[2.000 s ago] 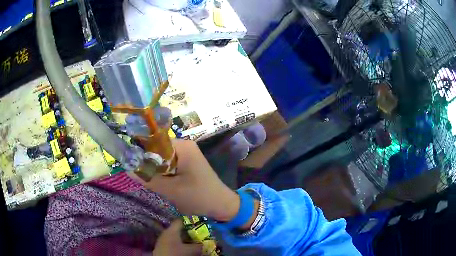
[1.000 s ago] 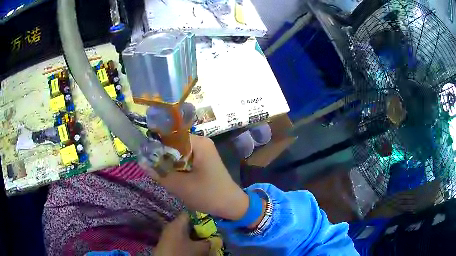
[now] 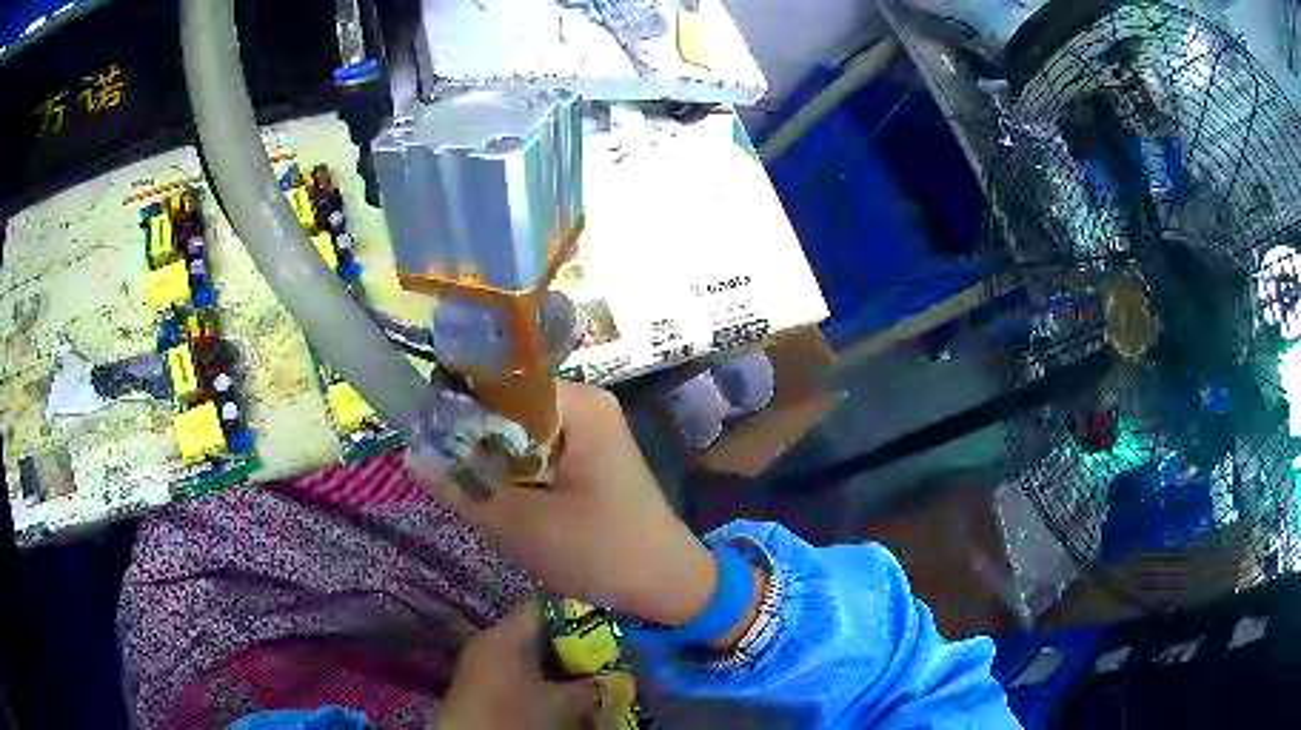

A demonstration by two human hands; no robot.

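My right hand (image 3: 578,499), with a blue band at the wrist, is closed around the glue dispensing gun (image 3: 482,200), a silver ribbed block above an orange bracket. A thick grey supply hose (image 3: 271,235) curves down to the gun. The gun's lower end is hidden behind my right hand. My left hand (image 3: 500,670), blurred and cut by the bottom edge, holds a power supply board (image 3: 587,645) with yellow blocks low over my lap. My right hand and wrist are above the board and hide part of it.
Several boards (image 3: 197,385) lie in rows on the stained cream panel (image 3: 86,285) at left. A printed white carton (image 3: 685,228) is beside it. A black tote (image 3: 86,121) stands behind. An open brown box with round white tubs (image 3: 721,397) is below; a large fan (image 3: 1141,285) is at right.
Over the frames the gun, hose and my right hand have shifted right in the picture, along with the bench. The gun looks more upright than two seconds ago. Both hands keep their holds.
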